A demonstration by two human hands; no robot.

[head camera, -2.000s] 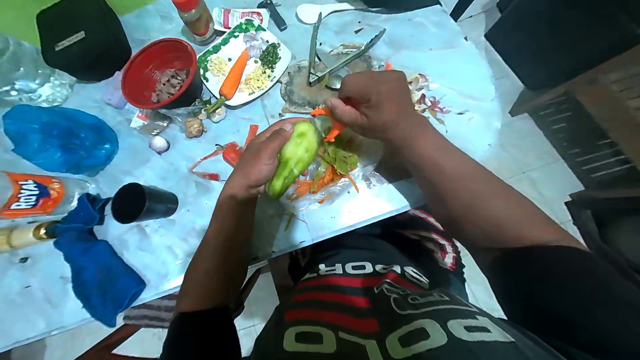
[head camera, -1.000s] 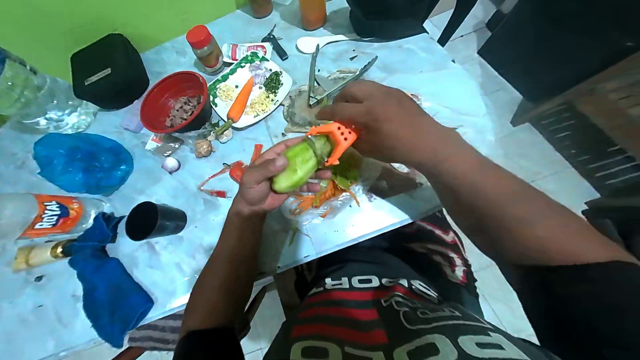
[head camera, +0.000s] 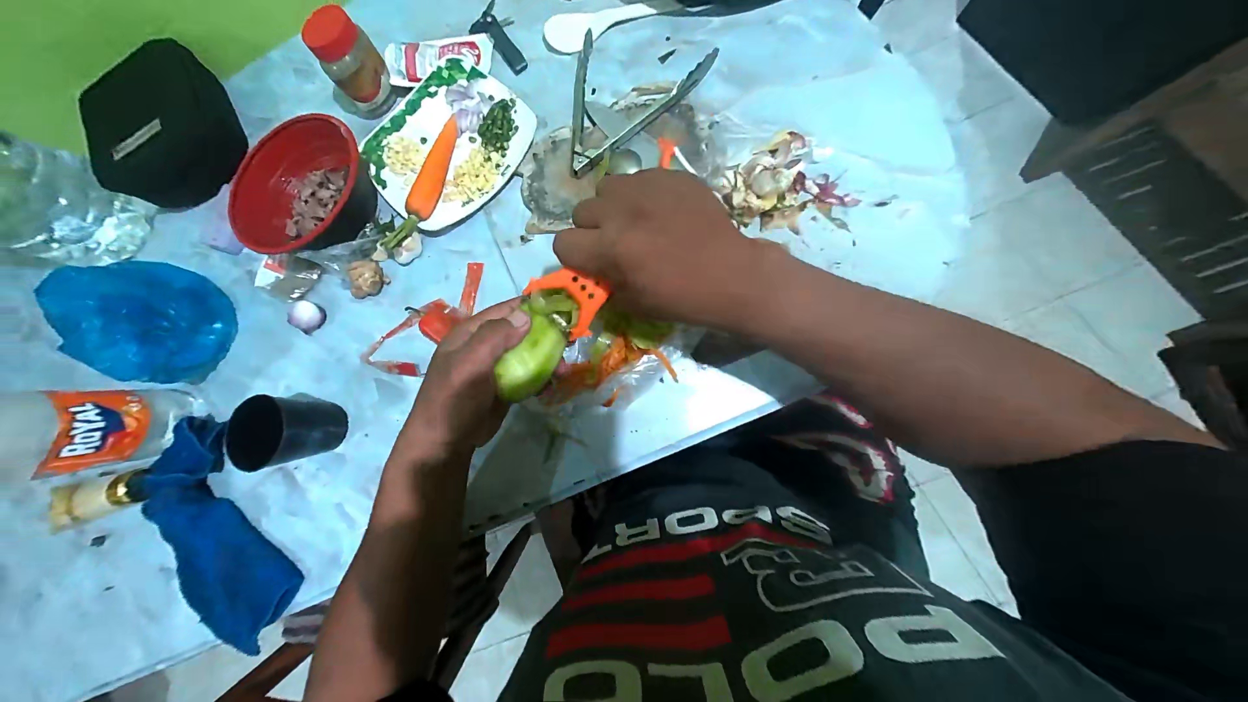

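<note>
My left hand (head camera: pixel 468 375) grips a pale green vegetable (head camera: pixel 531 359), perhaps a chayote, partly hidden by the fingers. Against its upper end lies an orange peeler (head camera: pixel 577 294), whose handle is inside my closed right hand (head camera: pixel 658 244). Orange and green peelings (head camera: pixel 619 363) lie on clear plastic beneath both hands. Beyond them, metal tongs (head camera: pixel 634 127) rest spread on a worn board (head camera: pixel 556 180). A plate (head camera: pixel 522 146) holds a carrot (head camera: pixel 434 168) and heaps of chopped garlic and herbs.
A red bowl (head camera: pixel 292 185) with meat pieces stands beside the plate. Further left are a blue plastic bag (head camera: pixel 136 322), a black cup (head camera: pixel 286 432), a blue cloth (head camera: pixel 219 556) and a soft-drink bottle (head camera: pixel 107 429). Onion and garlic skins (head camera: pixel 780 185) lie right of the tongs.
Two seconds ago the peeler was in my right hand above the green vegetable; now it is against its upper end. The vegetable has turned in my left hand.
</note>
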